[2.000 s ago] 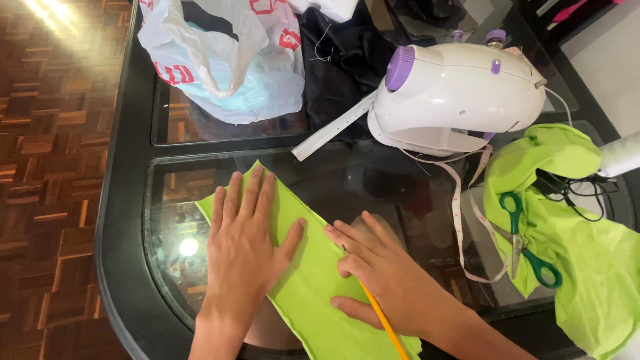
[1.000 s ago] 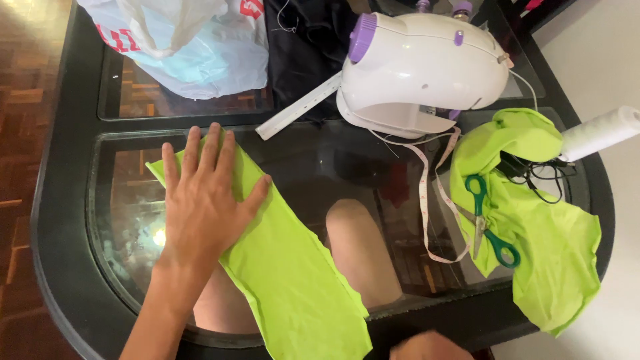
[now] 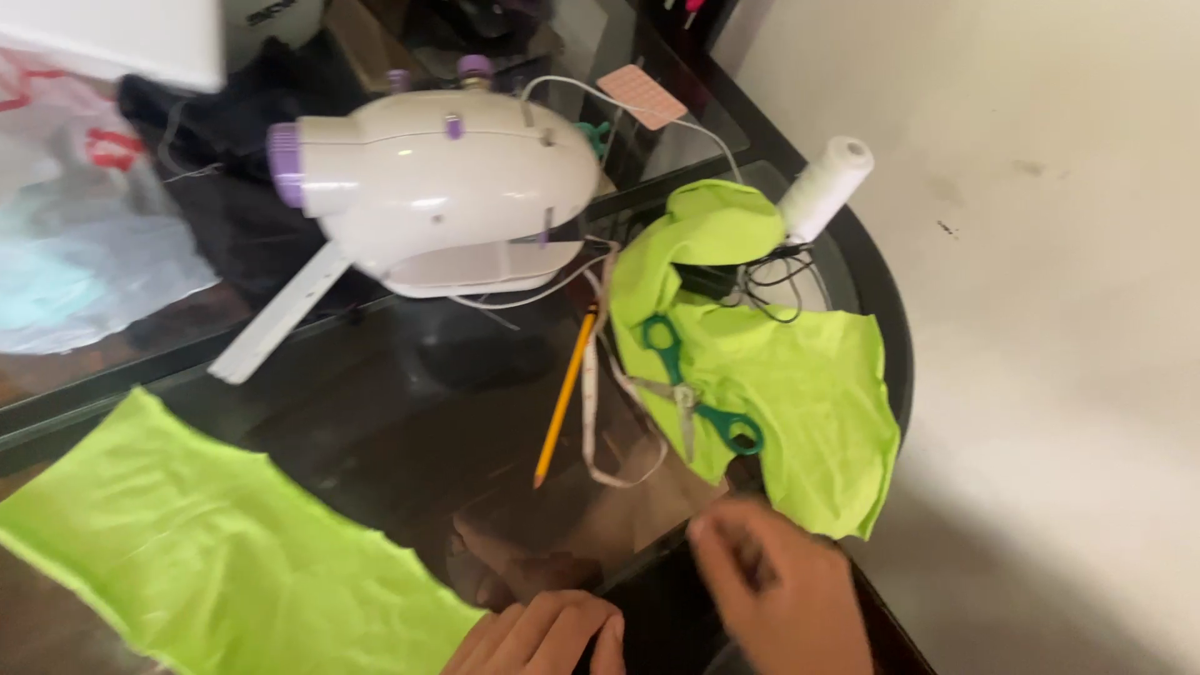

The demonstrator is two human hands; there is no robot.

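Observation:
My left hand (image 3: 548, 637) is at the bottom edge with curled fingers, beside the right end of a lime green fabric strip (image 3: 244, 544); whether it grips the cloth I cannot tell. My right hand (image 3: 783, 586), blurred, has its fingers curled near the table's edge, below the green-handled scissors (image 3: 689, 394); I cannot see whether anything is in it. The scissors lie partly spread on a second, crumpled lime green cloth (image 3: 816, 403). A yellow pencil (image 3: 564, 398) rests on the glass next to a looped measuring tape (image 3: 592, 412).
A white and purple mini sewing machine (image 3: 450, 187) stands at the back, a white ruler (image 3: 281, 314) beside it. A white thread cone (image 3: 830, 187) and black cable (image 3: 773, 286) are at the right. Plastic bag (image 3: 84, 234) and black cloth (image 3: 216, 197) lie left; a wall (image 3: 1050, 281) borders the right side.
My left hand has left the upper end of the fabric strip and is now near its other end. The pencil, in my right hand two seconds ago, now lies by the tape. The view has shifted right.

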